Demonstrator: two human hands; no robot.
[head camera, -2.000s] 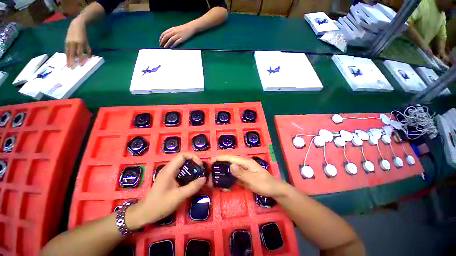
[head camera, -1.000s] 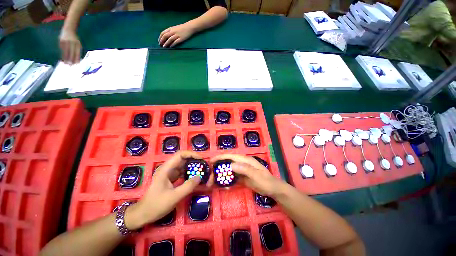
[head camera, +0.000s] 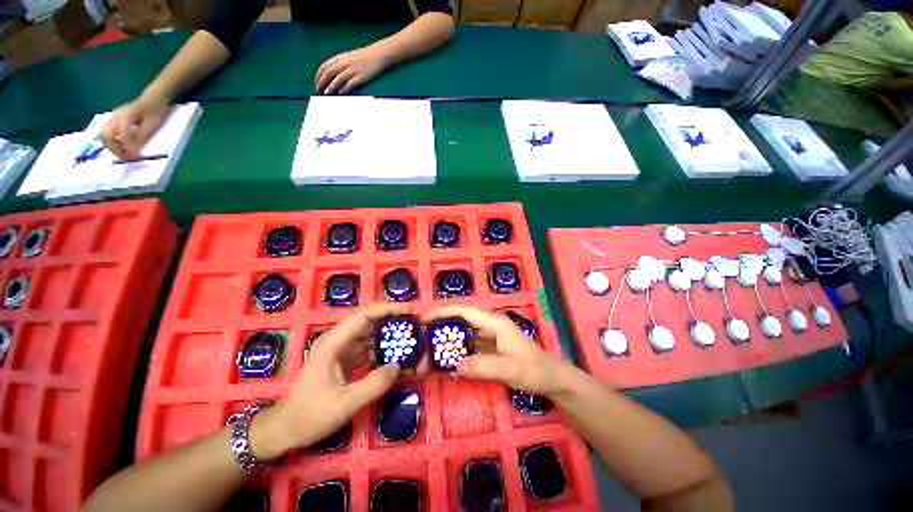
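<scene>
My left hand holds one smartwatch between thumb and fingers. My right hand holds another smartwatch beside it. Both screens are lit with coloured app dots and face up toward me. The two watches are side by side, almost touching, above the middle of the red foam tray. In the tray's upper rows watches lie face down, such as this watch. Lower down, watches such as this one lie face up with dark screens. My hands and forearms hide some pockets.
A second foam tray is at left. A charger board with white charging pucks and tangled cables is at right. Printed white boxes lie across the green bench. A person opposite has a hand on boxes.
Both watch screens went from text lists to coloured app dots; the left watch is now turned more upright. The boxes have shifted along the bench, and the person's hand opposite has moved onto a box.
</scene>
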